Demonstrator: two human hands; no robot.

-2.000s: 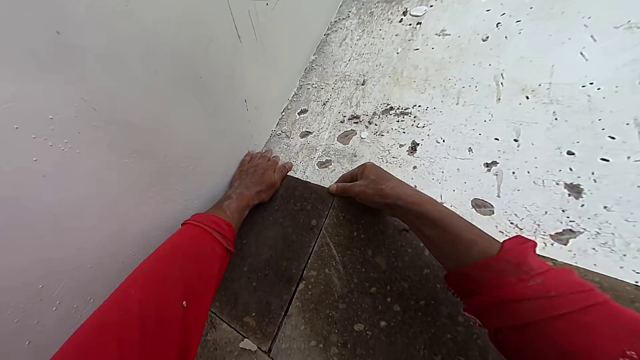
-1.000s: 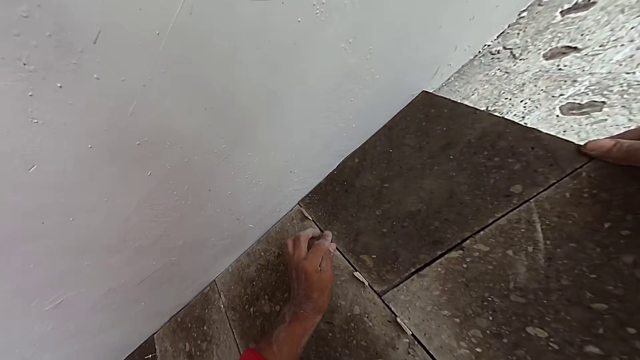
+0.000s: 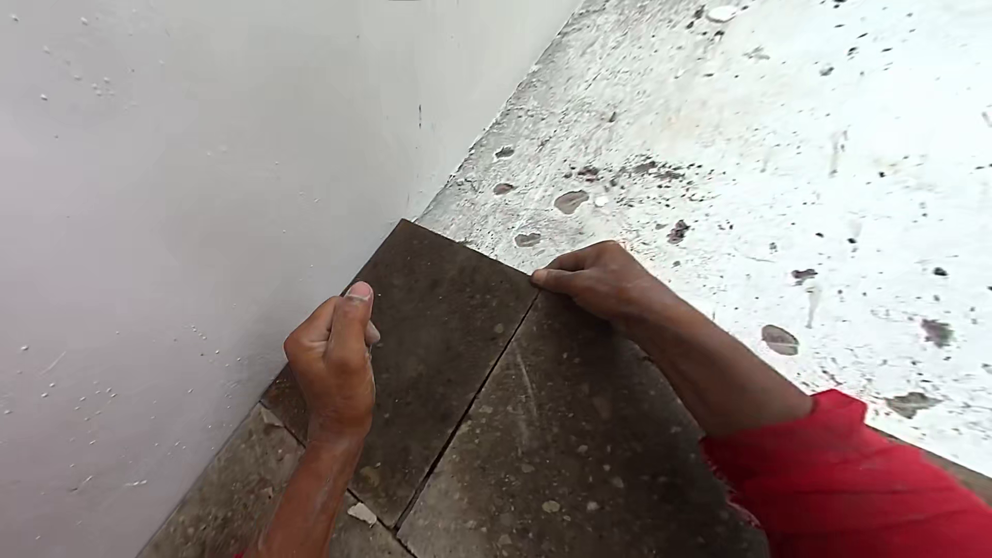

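Note:
A dark speckled floor tile (image 3: 434,349) lies against the white wall, with a second dark tile (image 3: 573,434) beside it across a narrow joint. My left hand (image 3: 335,356) is raised over the wall-side tile, its fingers curled and the thumb up; whether something small is inside the fist cannot be told. At the far end of the joint, the fingertips of my right hand (image 3: 593,279) touch the edge where the two tiles meet. A small pale chip (image 3: 362,513) sits in the cross joint near the bottom.
The white wall (image 3: 170,194) rises along the left. Beyond the tiles stretches a rough white floor (image 3: 744,178) with dark spots and shallow pits. More tiles (image 3: 225,480) continue at the lower left along the wall.
My left hand has left the cross joint, where its fingers were a second ago, and is now lifted over the wall-side tile. My right hand stays at the tile edge. The view has swung.

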